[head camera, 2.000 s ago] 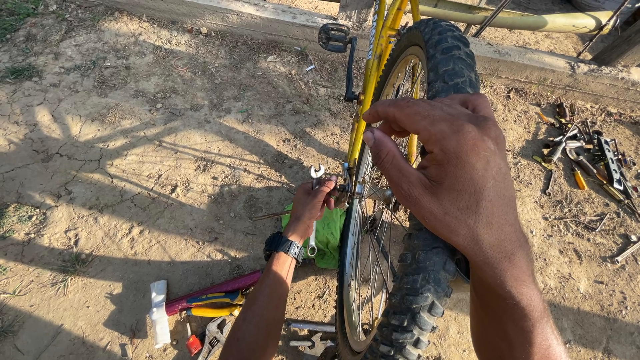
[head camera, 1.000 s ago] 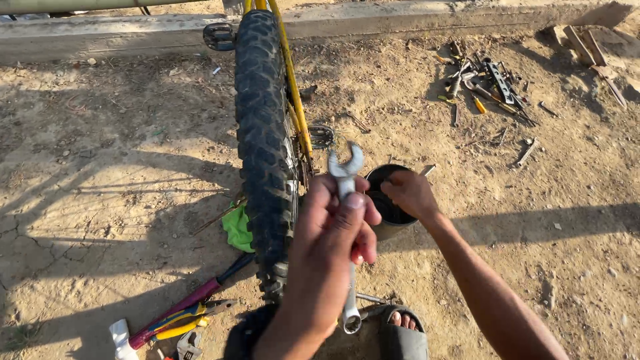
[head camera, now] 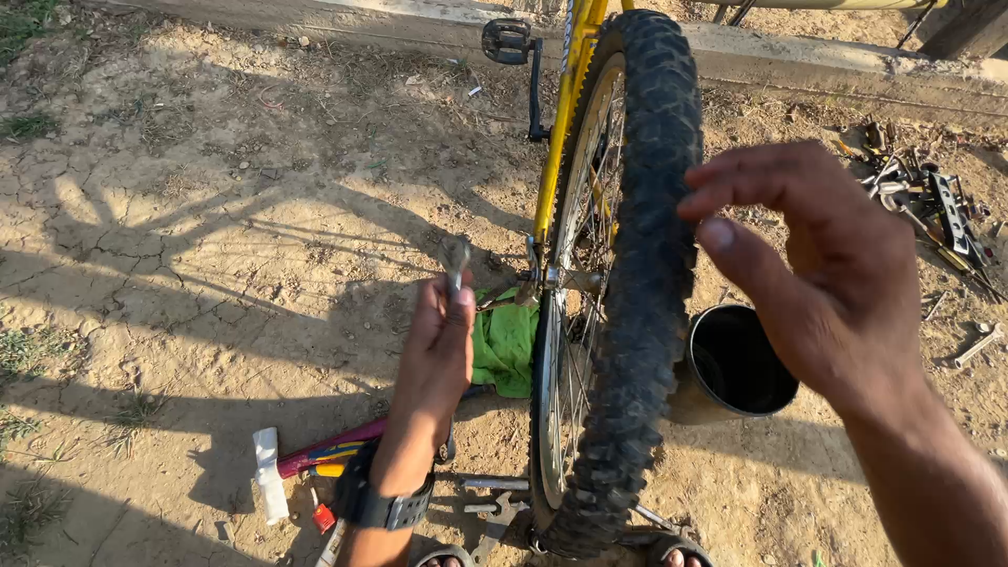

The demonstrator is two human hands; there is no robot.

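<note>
My left hand (head camera: 441, 339) is closed around a metal wrench (head camera: 455, 260), whose blurred head sticks up past the thumb, left of the wheel's axle. My right hand (head camera: 819, 260) is raised at the right of the knobby black bicycle tire (head camera: 646, 236), thumb and fingers apart; nothing shows between them. The wheel is on a yellow bicycle frame (head camera: 555, 157), with its axle nut (head camera: 551, 276) near the left hand. Behind the axle a green cloth (head camera: 505, 346) lies on the ground. A dark open container (head camera: 744, 362) stands below the right hand.
A concrete curb (head camera: 787, 71) runs across the top. Scattered hand tools (head camera: 937, 205) and a double-ended wrench (head camera: 979, 345) lie at the right. A hammer (head camera: 272, 476), a red-tipped tool (head camera: 323, 516) and more wrenches (head camera: 496, 520) lie at the bottom left. A pedal (head camera: 508, 41) juts out above.
My right hand has come out of the container and is now up beside the tire. The left hand, still with the wrench, is now left of the wheel. The view has shifted strongly.
</note>
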